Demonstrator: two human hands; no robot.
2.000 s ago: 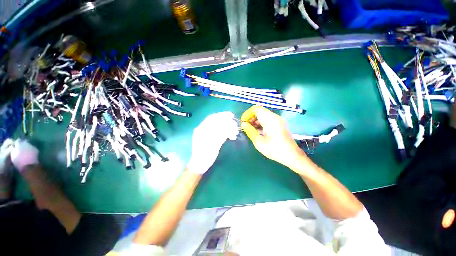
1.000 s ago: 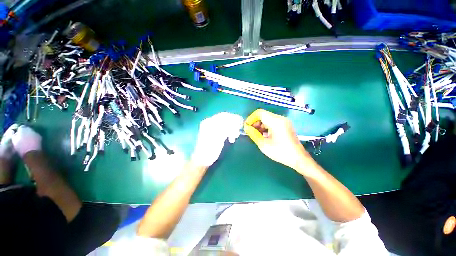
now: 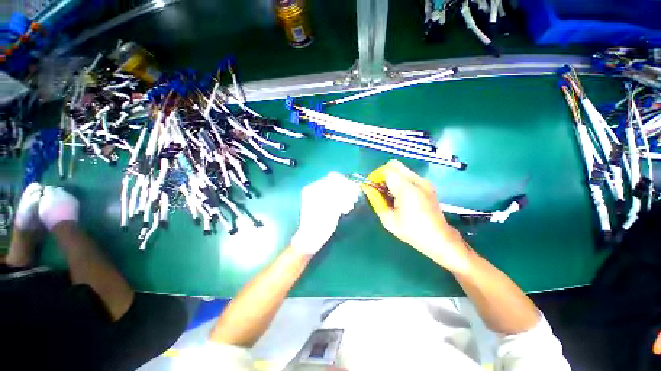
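Note:
My left hand [image 3: 326, 210], in a white glove, and my right hand [image 3: 409, 206], with yellow coverings on its fingers, meet at the centre with fingertips pinched. Thin wire ends [image 3: 356, 178] show between them; what the left fingertips hold is too small to tell. The white-sleeved cable [image 3: 475, 211] of this harness comes out beyond my right hand and lies to the right, with a dark end. Several thin white cables with blue connectors [image 3: 384, 135] lie in a row behind my hands.
A large harness pile [image 3: 188, 152] lies at left and a smaller harness bundle [image 3: 598, 145] at right. A metal rail with an upright post [image 3: 371, 43] edges the green surface. A drink can [image 3: 293, 23] and blue bin [image 3: 580, 22] stand beyond. Another person's gloved hands [image 3: 48, 206] are at far left.
The view has shifted, so the bench things sit further right in the picture. Thin wires now show between my fingertips. The cable's dark end beyond my right hand has moved slightly.

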